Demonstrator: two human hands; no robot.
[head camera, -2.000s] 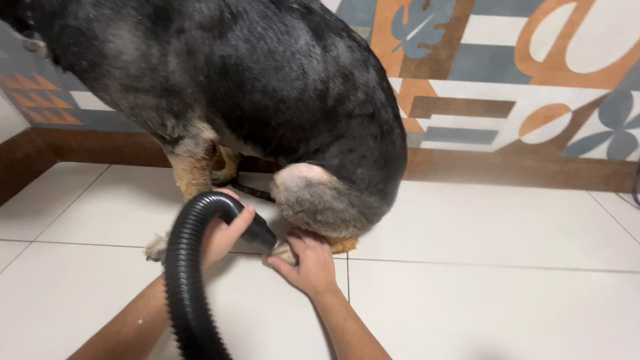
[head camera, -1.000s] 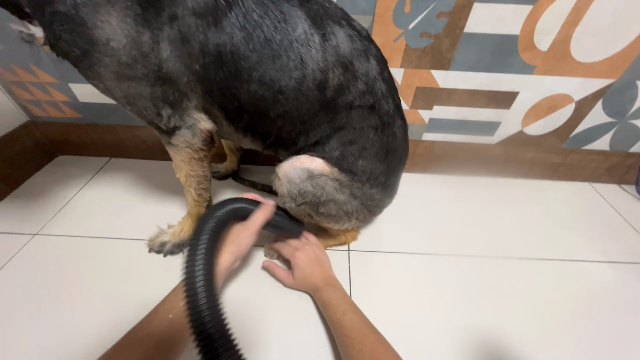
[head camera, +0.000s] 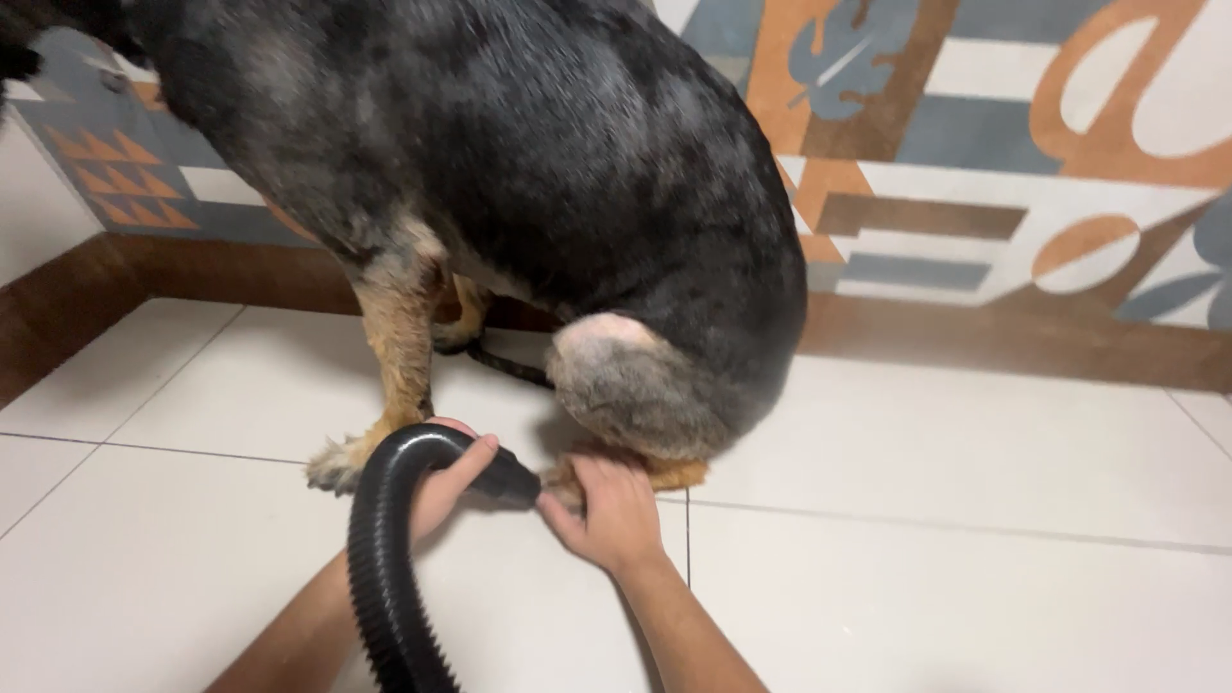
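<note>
A black and tan dog (head camera: 577, 164) sits on the tiled floor, its coat looking damp in patches. My left hand (head camera: 448, 486) grips the nozzle end (head camera: 505, 476) of a black corrugated hose (head camera: 380, 558), which arches up and runs down out of the bottom edge. The nozzle tip points right, close against the dog's hind paw (head camera: 563, 484). Over that paw lies my right hand (head camera: 611, 505), its fingers on the fur and its thumb beside the nozzle tip. The fingers' undersides are hidden. Left of the hose the dog's front paw (head camera: 337, 465) rests on the floor.
White floor tiles (head camera: 914, 587) with dark joints surround the dog. Behind it stands a wall with orange, grey and brown patterned tiles (head camera: 953, 144) above a brown baseboard (head camera: 962, 337). The dog's thin dark tail (head camera: 510, 367) lies on the floor under its belly.
The nozzle, angled down-right at the paw two seconds ago, lay nearly level over my right hand one second ago and now points down-right at the paw again. My right hand stays at the hind paw.
</note>
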